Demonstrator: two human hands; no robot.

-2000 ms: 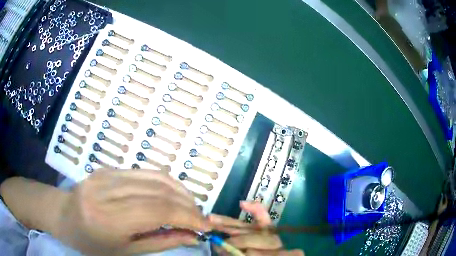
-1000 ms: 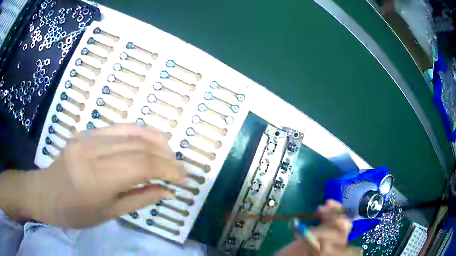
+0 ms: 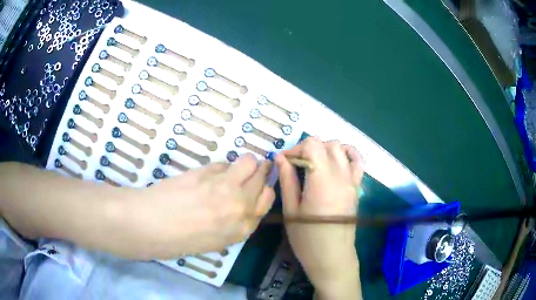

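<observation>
The white parts tray (image 3: 194, 41) lies in front of me, with columns of tan dumbbell-shaped slots and small round heads at their left ends. My left hand (image 3: 217, 199) is over the tray's lower right part, its fingertips at a slot in the right column. My right hand (image 3: 323, 181) holds a thin yellowish stick (image 3: 298, 161) like a pen, its blue tip at the same slot, touching or nearly touching the left fingertips. What the left fingers hold is hidden. The metal fixture bar (image 3: 277, 276) shows only its lower end, mostly covered by my right hand and forearm.
A black tray (image 3: 35, 76) with tiny silver rings is at the upper left. A blue bin (image 3: 398, 258) with a round metal-topped container (image 3: 439, 245) stands at right, beside a pile of small metal parts (image 3: 455, 266). A dark blurred strand crosses the lower right.
My right hand has moved from near the blue bin up and left to the tray's right column, with the stick. My left hand has moved right to meet it.
</observation>
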